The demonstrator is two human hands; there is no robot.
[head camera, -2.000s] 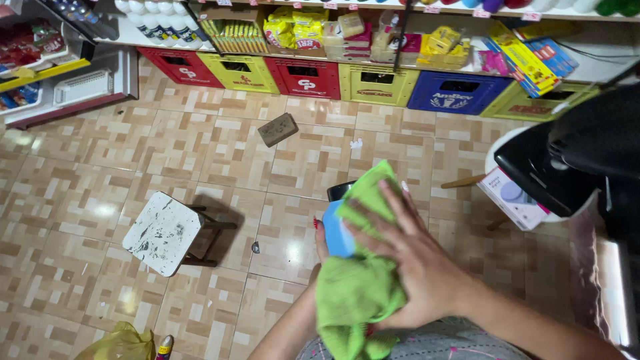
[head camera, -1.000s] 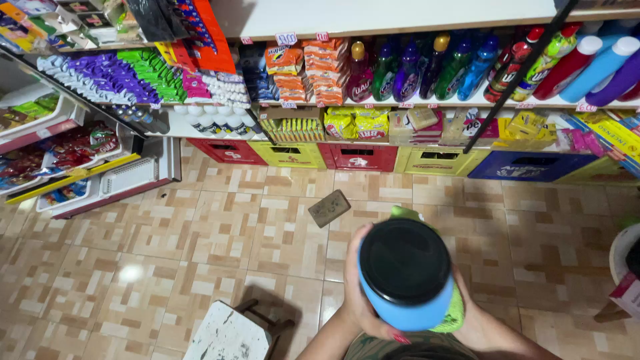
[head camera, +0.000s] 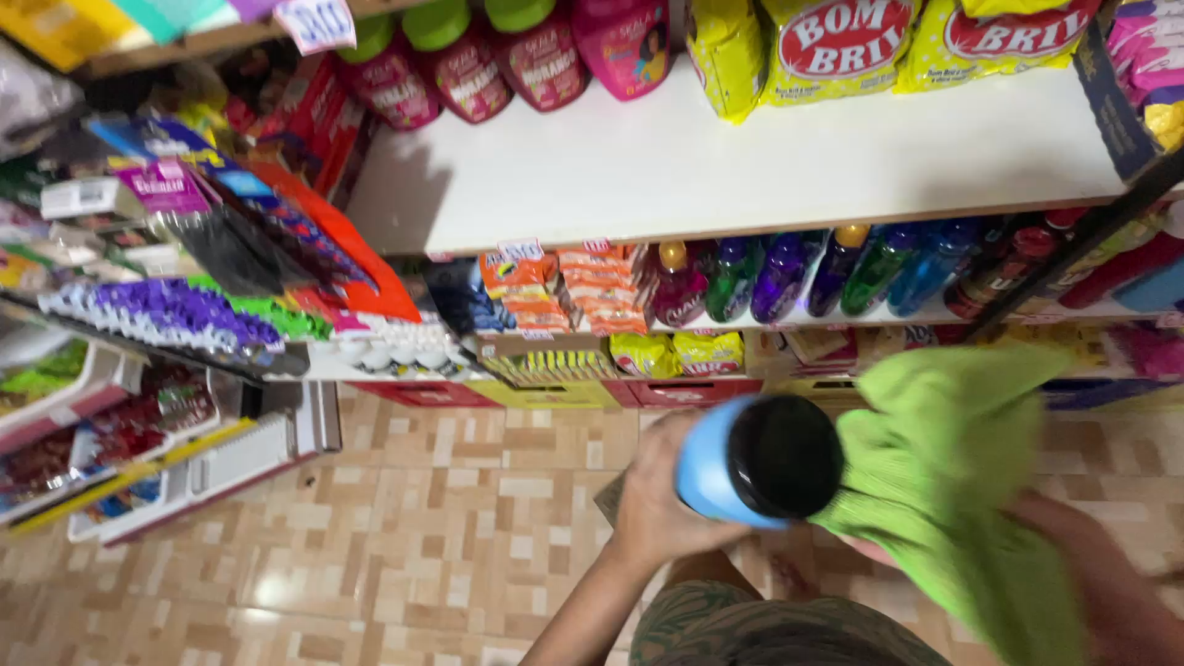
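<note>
My left hand [head camera: 652, 495] grips a light blue container [head camera: 710, 462] with a round black lid [head camera: 786, 460], lid toward the camera. A lime green cloth [head camera: 962, 481] hangs from my right hand [head camera: 1082, 564], just right of the container; the cloth hides most of the fingers and its edge meets the lid's side. Both hands are in front of the shelving, over the tiled floor. The cloth and the right hand are blurred.
A white shelf [head camera: 740, 166] spans the view, with pink bottles [head camera: 546, 55] at its left and yellow Bom Bril packs [head camera: 837, 46] at its right. Coloured bottles [head camera: 786, 277] stand one shelf lower. Crates [head camera: 684, 393] line the floor. A slanted rack [head camera: 213, 462] is at left.
The view has tilted up to the shelves. The cloth, mostly behind the container one second ago, is now out to its right in my right hand. My left hand still holds the container.
</note>
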